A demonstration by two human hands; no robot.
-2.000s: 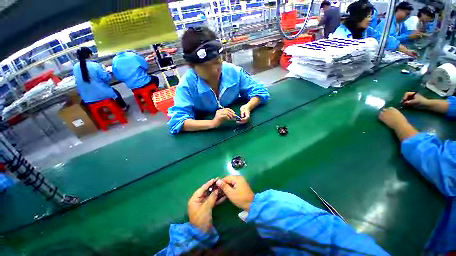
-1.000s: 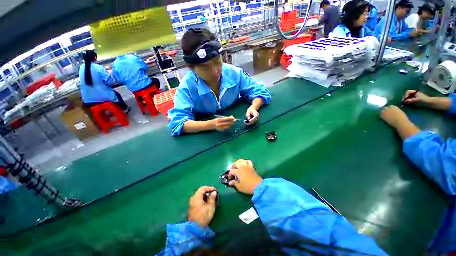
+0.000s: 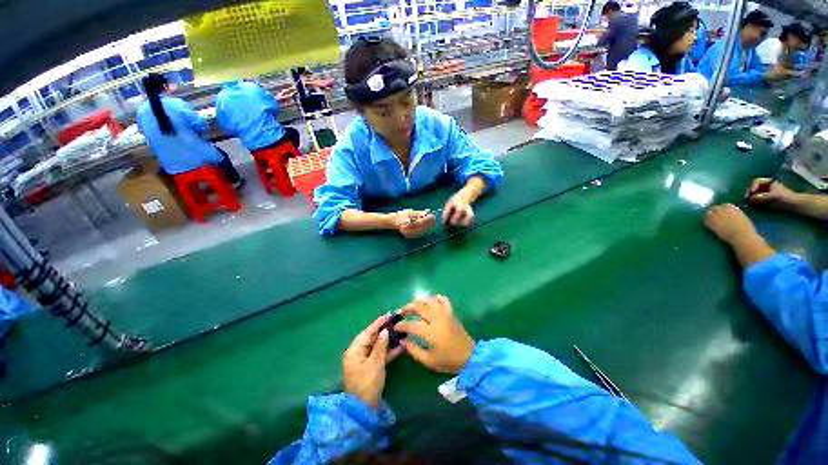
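Observation:
My left hand (image 3: 366, 363) holds a small dark rounded unit (image 3: 392, 332) upright between thumb and fingers, above the green belt (image 3: 272, 354). My right hand (image 3: 440, 334) is against the same unit from the right, its fingertips touching it. The fingers hide most of the unit. Another dark unit (image 3: 500, 249) lies on the belt ahead, to the right. A white paper slip (image 3: 451, 390) lies partly hidden by my right sleeve. Thin silver tweezers (image 3: 600, 373) lie to the right of my right forearm.
A person in a blue smock (image 3: 406, 163) sits opposite with both hands at the belt's far side. Another person's hands (image 3: 740, 227) are at the right. A tall stack of white sheets (image 3: 622, 113) stands at the far right. A cable-wrapped metal post (image 3: 68, 295) is at the left.
My right hand has come back from the belt to my left hand. The unit it was touching on the belt no longer shows there. The slip is more covered by my sleeve.

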